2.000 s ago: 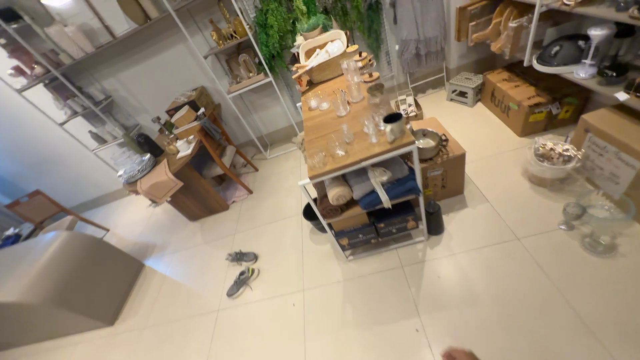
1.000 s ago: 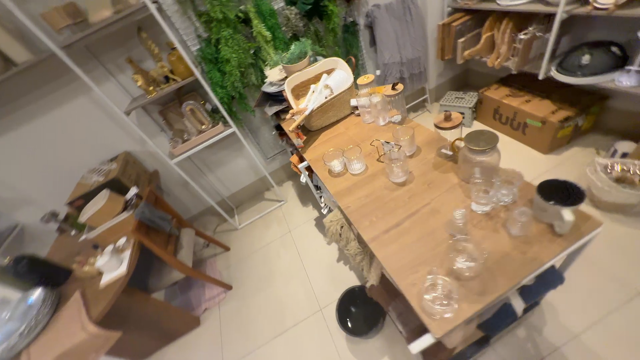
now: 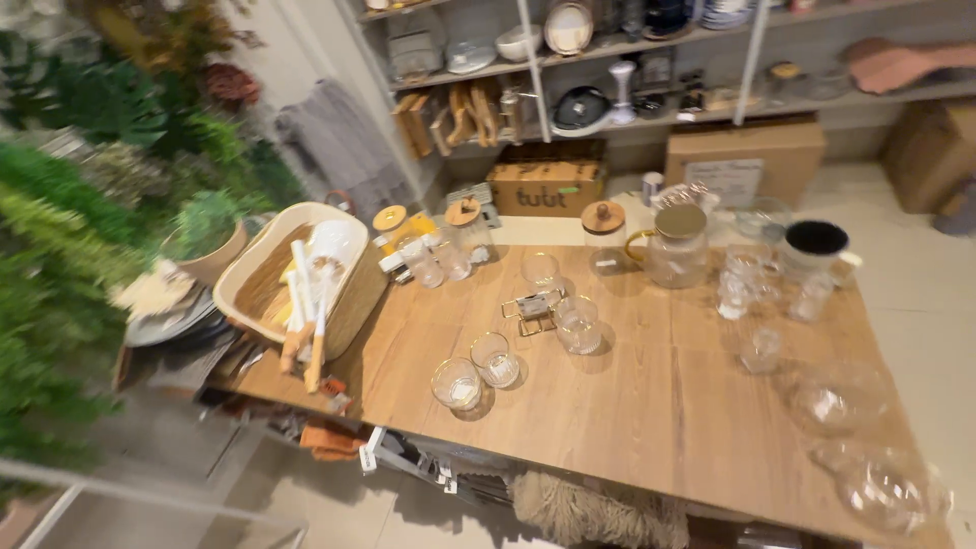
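Note:
Neither my left hand nor my right hand shows now. Below me stands a wooden table with several gold-rimmed glass tumblers near its middle. A small gold wire rack stands beside them. A glass pitcher with a gold handle and a glass jar with a wooden lid are at the far edge. Several clear glass pieces sit toward the right, near a white mug with a dark inside. At the left end, a lined woven basket holds long white-and-wood utensils.
Shelves with dishes and wooden pieces line the back wall. Cardboard boxes stand on the floor beneath them. Green artificial foliage fills the left side. Plates are stacked beside the basket. A beige fringed textile hangs below the table's near edge.
The view has come much closer to the table and turned toward its basket end. Part of a hand at the bottom edge two seconds ago is out of view.

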